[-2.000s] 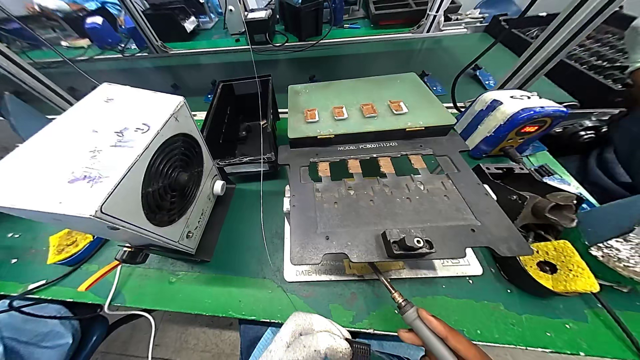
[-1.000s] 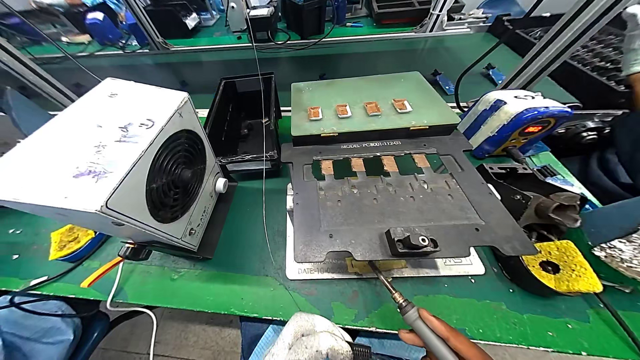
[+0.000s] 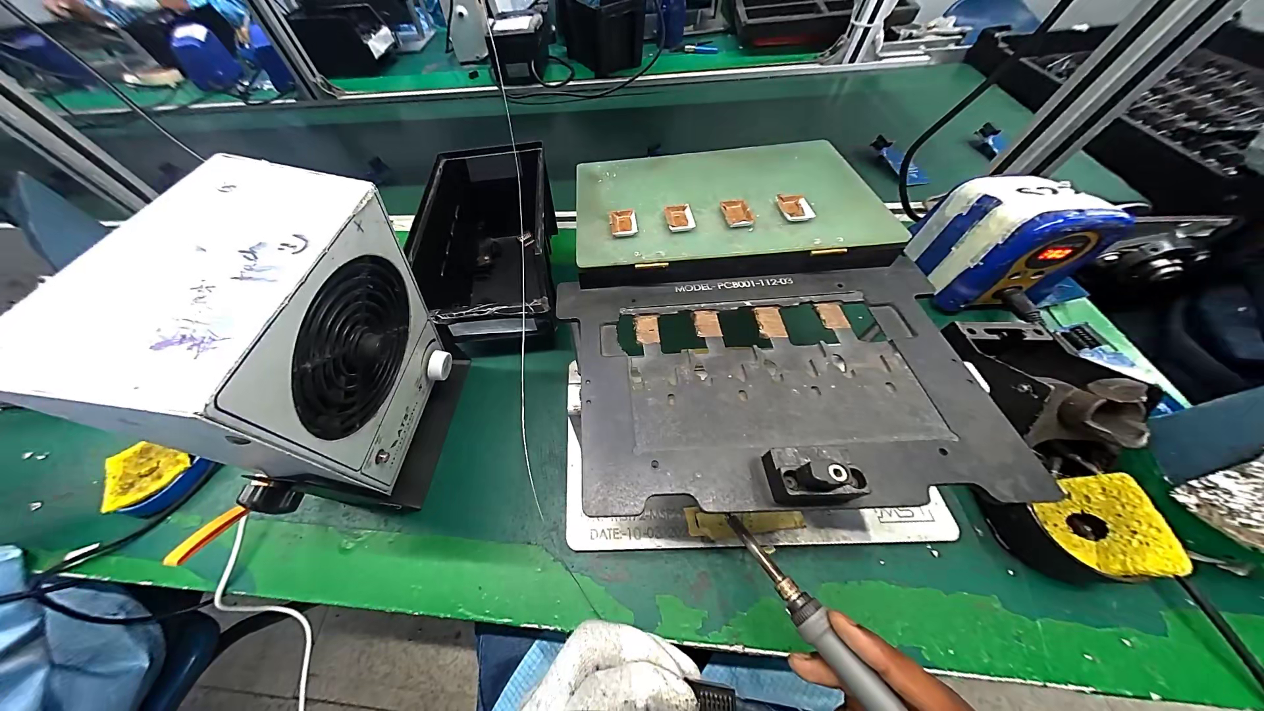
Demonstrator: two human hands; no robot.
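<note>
My right hand [image 3: 879, 657], at the bottom right of centre, grips a soldering iron [image 3: 805, 617] by its grey handle. The iron's tip is at the yellow tape on the light plate [image 3: 612, 533], just by the front edge of a black fixture plate [image 3: 790, 395]. My left hand [image 3: 622, 671], in a white glove, rests low at the bottom centre near the table edge; its fingers look curled, and a black ribbed piece [image 3: 713, 694] shows beside it. Behind the fixture, a green-topped block [image 3: 731, 178] carries several small copper-coloured pieces in a row. A thin wire [image 3: 523, 375] hangs left of the fixture.
A white fan unit [image 3: 197, 296] stands left, with a black bin [image 3: 479, 247] beside it. At right are a blue-and-white soldering station [image 3: 1017, 237], an iron holder [image 3: 1057, 385] and a yellow sponge [image 3: 1116, 528]. Another sponge [image 3: 143, 476] lies at far left. Cables run along the left front edge.
</note>
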